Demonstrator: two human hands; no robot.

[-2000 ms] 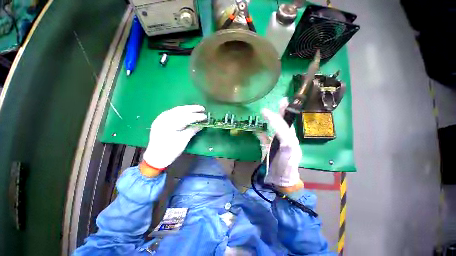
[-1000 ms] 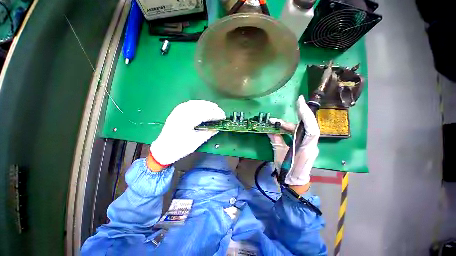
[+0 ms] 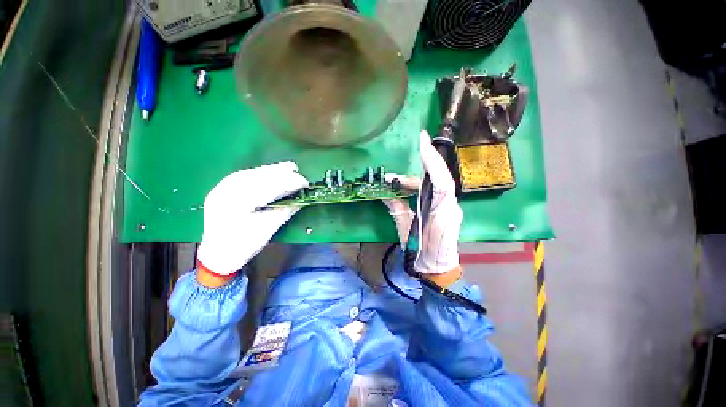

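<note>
A green circuit board (image 3: pixel 342 193) is held nearly edge-on above the front of the green mat, its upright components facing up and away. My left hand (image 3: pixel 245 215), in a white glove, grips its left end. A thin solder wire (image 3: pixel 131 181) runs from the left to this hand. My right hand (image 3: pixel 436 215), gloved, holds the board's right end with its fingers and also holds the black soldering iron (image 3: pixel 443 147), which points up and away toward the stand. The iron's tip is hard to tell from the stand behind it.
A fume hood funnel (image 3: pixel 322 79) stands behind the board. The iron stand (image 3: pixel 497 103) and yellow sponge (image 3: pixel 485 165) are at the right. A blue pen (image 3: pixel 147 71), grey station (image 3: pixel 195 16) and black fan (image 3: pixel 470 20) lie farther back. The conveyor (image 3: pixel 56 159) runs along the left.
The iron was angled up and away above the stand and has come down beside it. Both hands still hold the board, which now shows a little more tilted. The whole view has shifted.
</note>
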